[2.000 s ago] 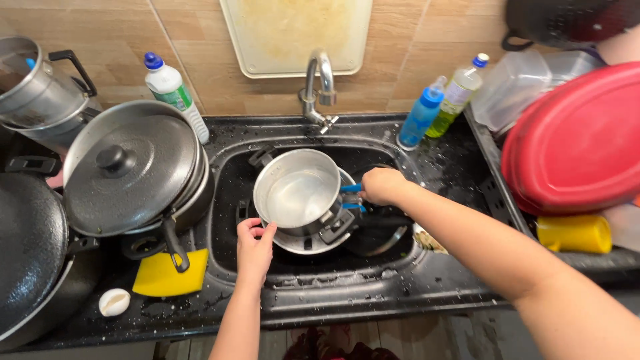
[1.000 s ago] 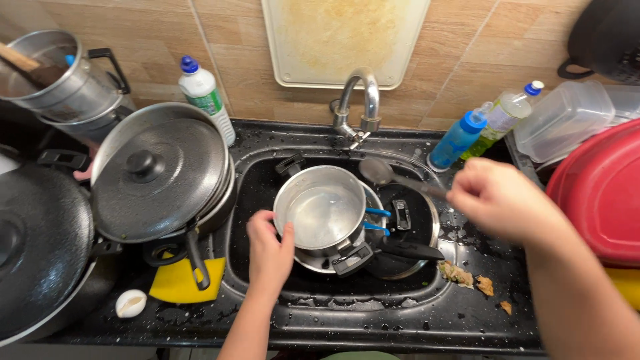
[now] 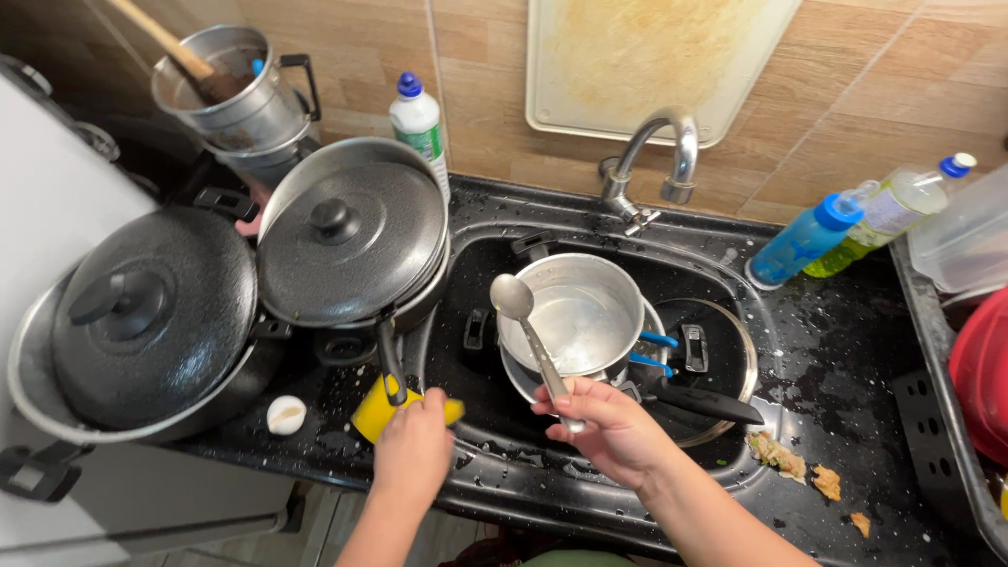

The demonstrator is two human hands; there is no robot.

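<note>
My right hand (image 3: pixel 606 425) holds a metal spoon (image 3: pixel 539 339) by its handle, bowl end up, above the edge of the aluminium pot (image 3: pixel 591 315) in the black sink. My left hand (image 3: pixel 413 449) is on a yellow sponge or cloth (image 3: pixel 372 416) at the counter's front edge, its fingers closed over the right part. Water lies in the pot, which rests on another metal vessel. Blue handles (image 3: pixel 654 339) stick out at its right. A black-handled utensil (image 3: pixel 709 403) and a glass lid's rim (image 3: pixel 746 339) lie beside it in the sink.
Lidded black pans (image 3: pixel 354 236) and a large lidded pot (image 3: pixel 157 315) stand left. A chrome faucet (image 3: pixel 685 157) rises behind the sink. Bottles (image 3: pixel 803 244) stand at the back right, near a dish rack (image 3: pixel 937 441). Food scraps (image 3: pixel 780 457) lie on the sink's right edge.
My left hand has left the pot's rim and moved left to the yellow sponge or cloth. My right hand has brought the spoon from the pot's right side to its front left.
</note>
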